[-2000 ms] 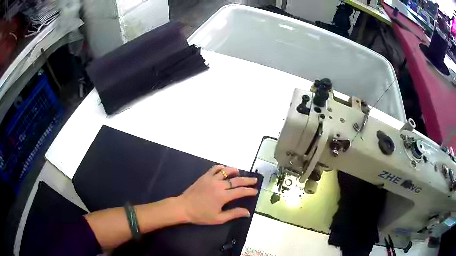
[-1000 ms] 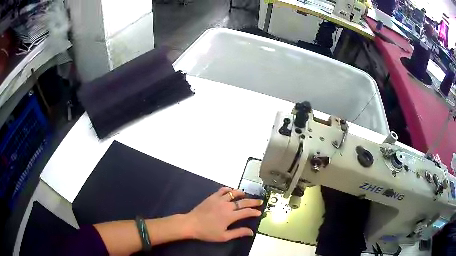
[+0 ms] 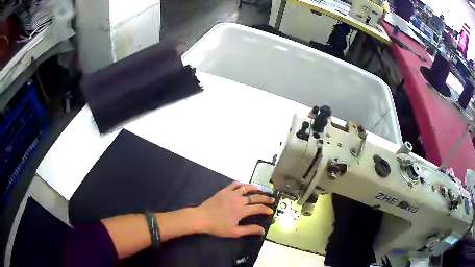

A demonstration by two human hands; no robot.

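A large dark fabric panel (image 3: 151,177) lies flat on the white machine table. My left hand (image 3: 234,211), with rings and a bracelet, lies flat on the panel with its fingers a little apart, pressing near the right edge. The fingertips are just left of the presser foot (image 3: 286,208) of the cream sewing machine (image 3: 359,161), lit by its lamp. The panel's right edge reaches the needle area; whether it lies under the foot is unclear. My right hand is not in view.
A folded dark fabric bundle (image 3: 140,86) lies at the table's far left. Small dark pieces (image 3: 354,229) are heaped under the machine arm. A translucent white bin (image 3: 297,73) stands behind the table. More dark cloth (image 3: 39,237) is at lower left. A red-covered table (image 3: 416,94) is at right.
Since two seconds ago the camera view has shifted. The panel's right edge and my left hand are now closer to the presser foot. My hand stays flat on the panel.
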